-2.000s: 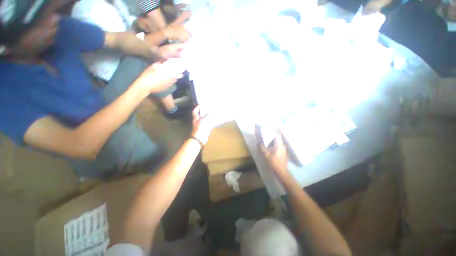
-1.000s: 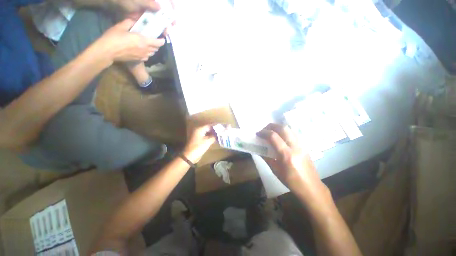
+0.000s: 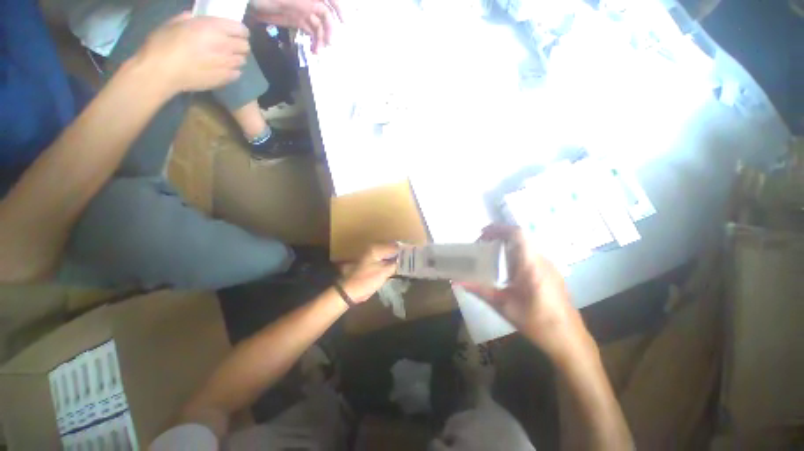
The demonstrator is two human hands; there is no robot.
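Note:
A long, narrow white carton (image 3: 454, 262) with dark print is held level between my two bare hands, above the near edge of the white table. My left hand (image 3: 368, 275) grips its left end with the fingertips. My right hand (image 3: 527, 286) is closed around its right end, with fingers above and thumb below. Whether an end flap is open cannot be told. Several white cartons (image 3: 564, 211) lie side by side on the table, beyond my right hand.
The white table (image 3: 679, 229) glares strongly. A tan box (image 3: 375, 220) sits at its corner, with white scraps (image 3: 411, 383) below. An open brown box (image 3: 167, 339) with rows of cartons (image 3: 93, 396) stands at left. Another person's arm (image 3: 97, 141) is upper left. Brown cardboard (image 3: 767, 335) stands at right.
Two seconds ago my hands were apart near the table; now both hold the carton. Since one second ago it has turned level and my left hand has lowered slightly. The neighbour's hands have moved apart.

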